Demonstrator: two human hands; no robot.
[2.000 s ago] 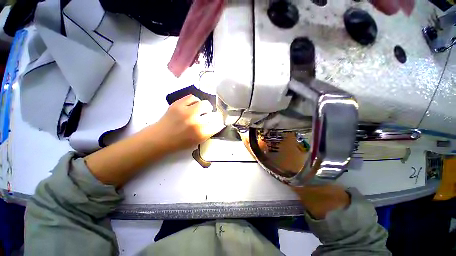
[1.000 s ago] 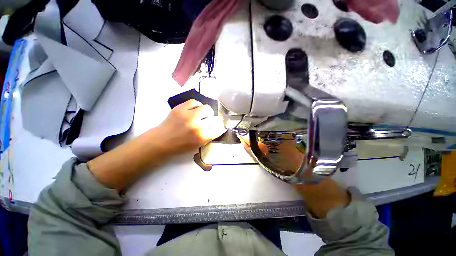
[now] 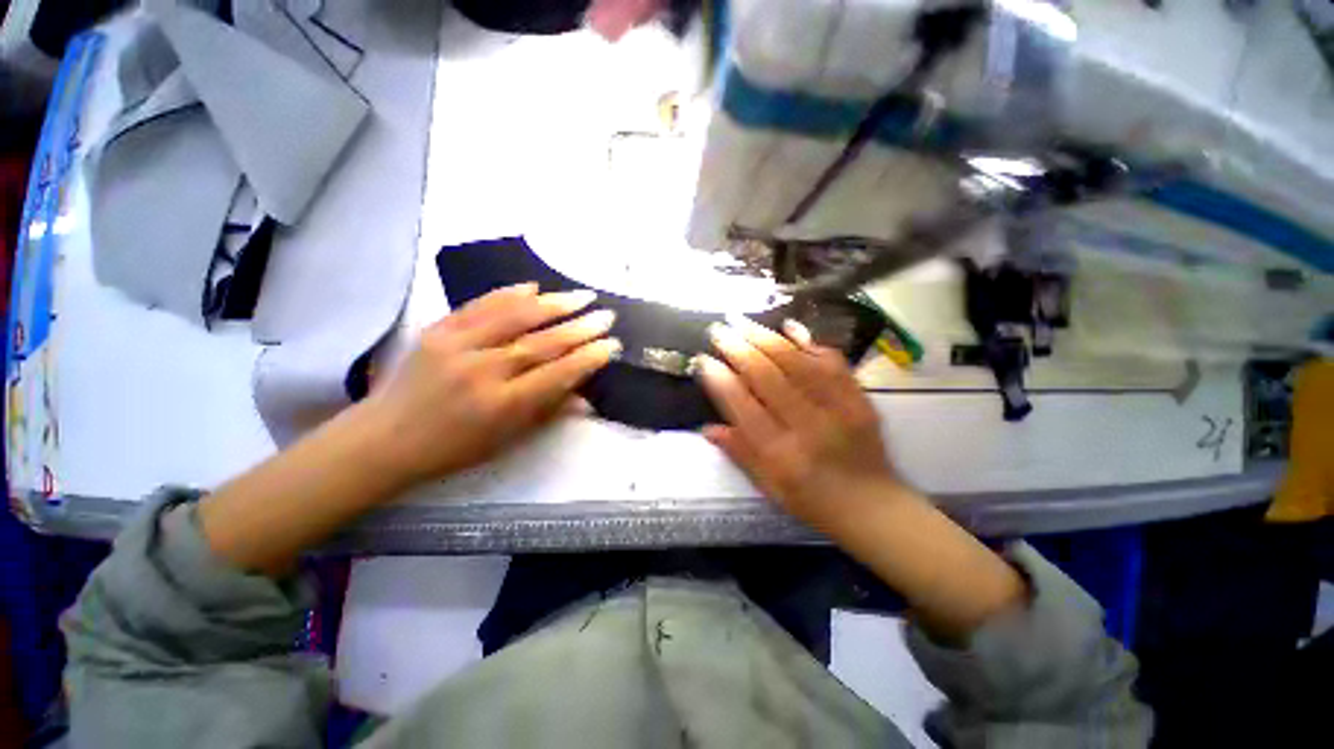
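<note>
A curved black fabric piece (image 3: pixel 644 398) lies on the white table just in front of the sewing machine head (image 3: pixel 849 110). My left hand (image 3: pixel 505 366) holds it down left of its middle, fingertips on the fabric. My right hand (image 3: pixel 797 398) holds its right part, fingertips on the near side of the bright needle area. A small pale mark shows on the fabric between the hands. The undersides of both hands are hidden. The needle area is blurred and glaring.
Grey-white fabric strips (image 3: pixel 315 315) with black edges are draped at the table's left. Small black pieces (image 3: pixel 1010 329) and a yellow-green tool (image 3: pixel 898 348) lie under the machine arm. An orange-yellow bag (image 3: pixel 1306 439) is at the right edge. A ruled band (image 3: pixel 629 527) runs along the front edge.
The view has shifted, showing the machine's blue stripe. My right hand has come out from behind the shiny guard. The black piece now lies exposed in front of the needle area, under both hands.
</note>
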